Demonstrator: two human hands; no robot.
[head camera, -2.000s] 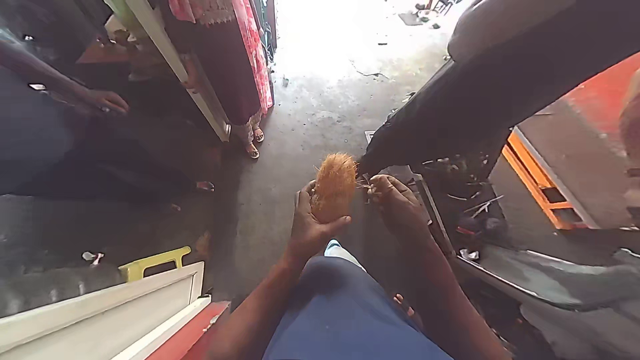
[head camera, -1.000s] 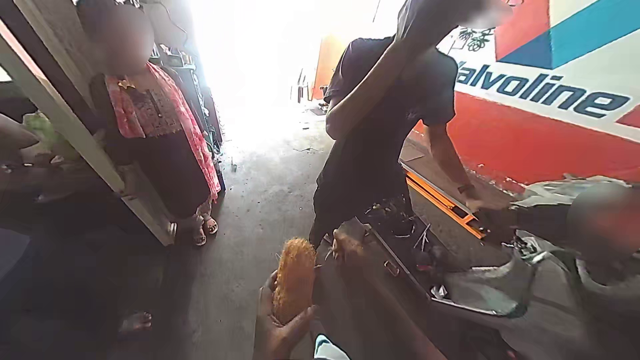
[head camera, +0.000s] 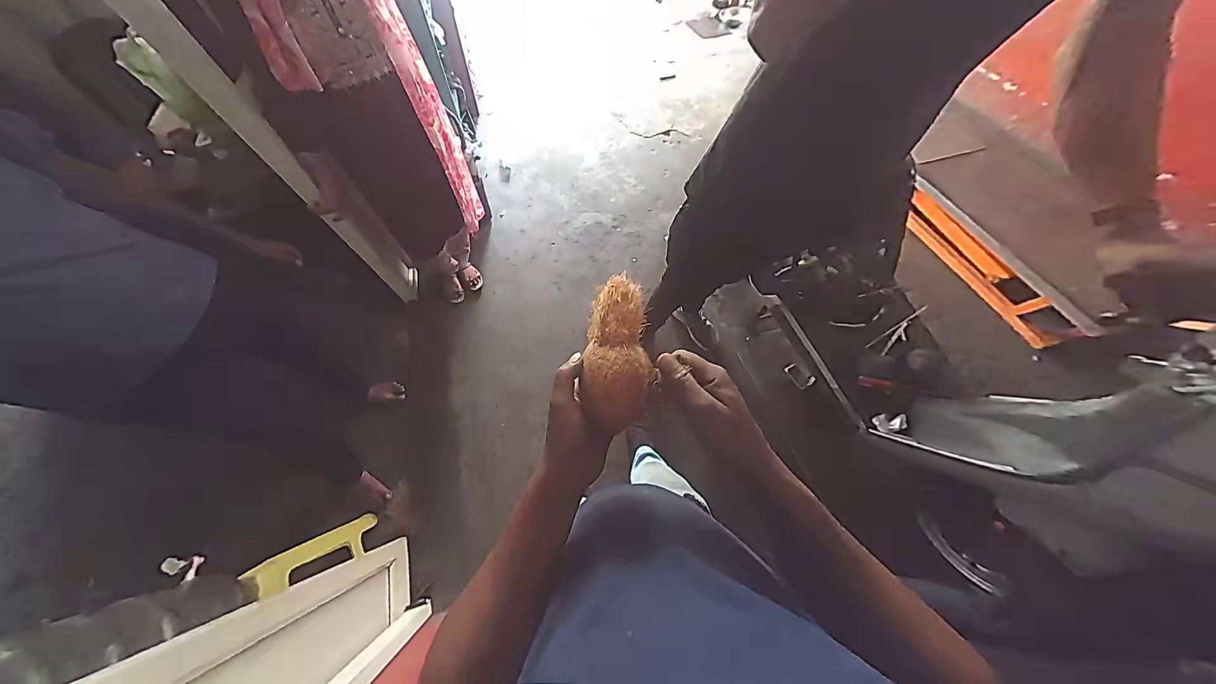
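A brown, partly husked coconut (head camera: 616, 385) with a pointed tuft of husk fibre (head camera: 617, 309) at its top stands upright at the centre of the view. My left hand (head camera: 577, 427) holds it from the left and below, thumb along its side. At its right side is my right hand (head camera: 701, 394), with thumb and index finger pinched together close to the husk. Whether a strand lies between those fingertips is too small to tell.
A person in dark clothes (head camera: 807, 123) leans in ahead on the right, beside a grey scooter (head camera: 1064, 446) and an orange metal frame (head camera: 988, 275). Another person (head camera: 380, 133) stands by a pale post (head camera: 237, 104) at the left. A white panel (head camera: 313, 608) is at lower left.
The view has tipped up and back down. The pointed tuft now shows above a rounder, barer lower part; two seconds ago the coconut appeared as one shaggy oval.
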